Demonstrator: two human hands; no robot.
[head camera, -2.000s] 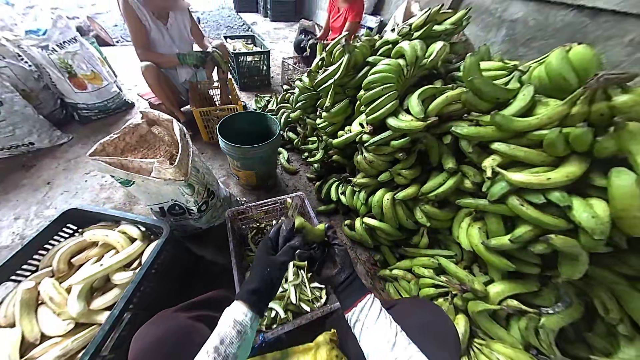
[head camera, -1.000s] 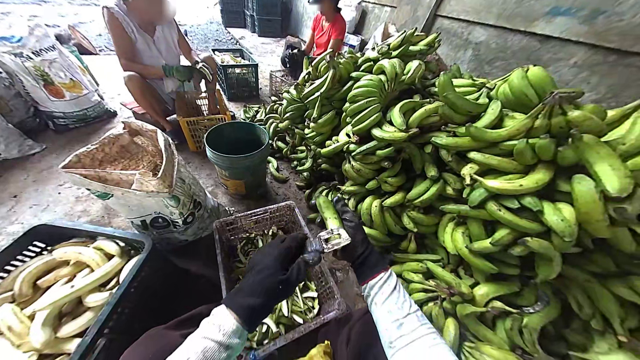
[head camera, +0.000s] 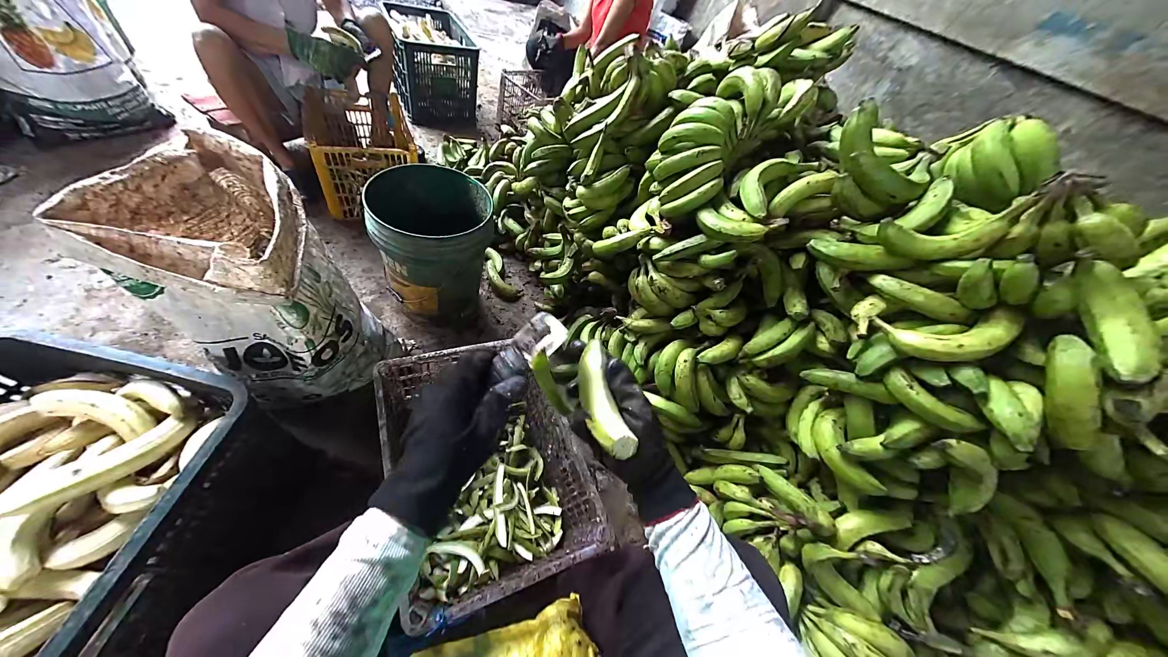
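My left hand (head camera: 456, 424), in a black glove, is closed on a small peeling blade (head camera: 538, 338) whose wide flat end points up. A strip of green peel (head camera: 549, 383) hangs beside the blade. My right hand (head camera: 639, 438), also black-gloved, holds a partly peeled green plantain (head camera: 602, 406) upright, its pale cut end toward me. Below both hands, a plastic crate (head camera: 584, 502) holds many loose peel strips (head camera: 502, 511). The blade's handle is mostly hidden in the glove.
Green plantains (head camera: 794, 338) form a big pile at right. At left stand a black crate (head camera: 233, 392) of peeled plantains (head camera: 91, 456) and an open woven sack (head camera: 265, 301). Beyond are a green bucket (head camera: 429, 246), a yellow crate (head camera: 351, 173) and two people. Yellow material (head camera: 520, 639) lies at my lap.
The plantain in my right hand now shows a long pale peeled side, and a peel strip hangs by the blade. The view has shifted downward and closer over the crates.
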